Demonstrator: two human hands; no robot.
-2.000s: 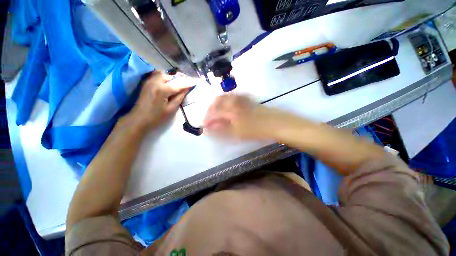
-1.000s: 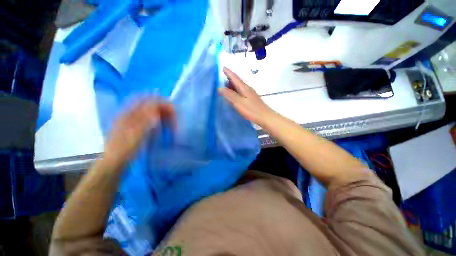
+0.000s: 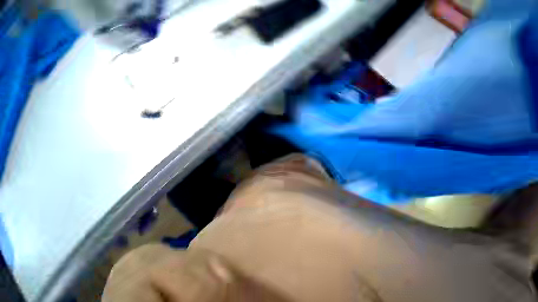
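A large blue garment piece (image 3: pixel 413 141), bright blue with a paler side, spreads across the right of the view, off the table and beside my body. More blue cloth (image 3: pixel 23 82) lies at the upper left. The sewing machine's lower head parts (image 3: pixel 130 26) are cut off by the top edge, with no cloth visible under them. The picture is badly blurred. A rounded shape low at the left may be my left hand or my clothing; I cannot tell. My right hand cannot be seen; a dark sleeve-like shape shows at the right edge.
The white machine table (image 3: pixel 76 153) runs diagonally, with its grey front edge (image 3: pixel 194 138) facing me. The black phone (image 3: pixel 286 17) lies near the top, with the blurred snips (image 3: pixel 233 25) left of it. A small dark fitting (image 3: pixel 151 113) is on the table. A pale sheet (image 3: pixel 410 50) shows at the upper right.
The view has swung to the right and tilted. The blue cloth from the table and my lap now shows large at the right. My right hand has left the machine bed.
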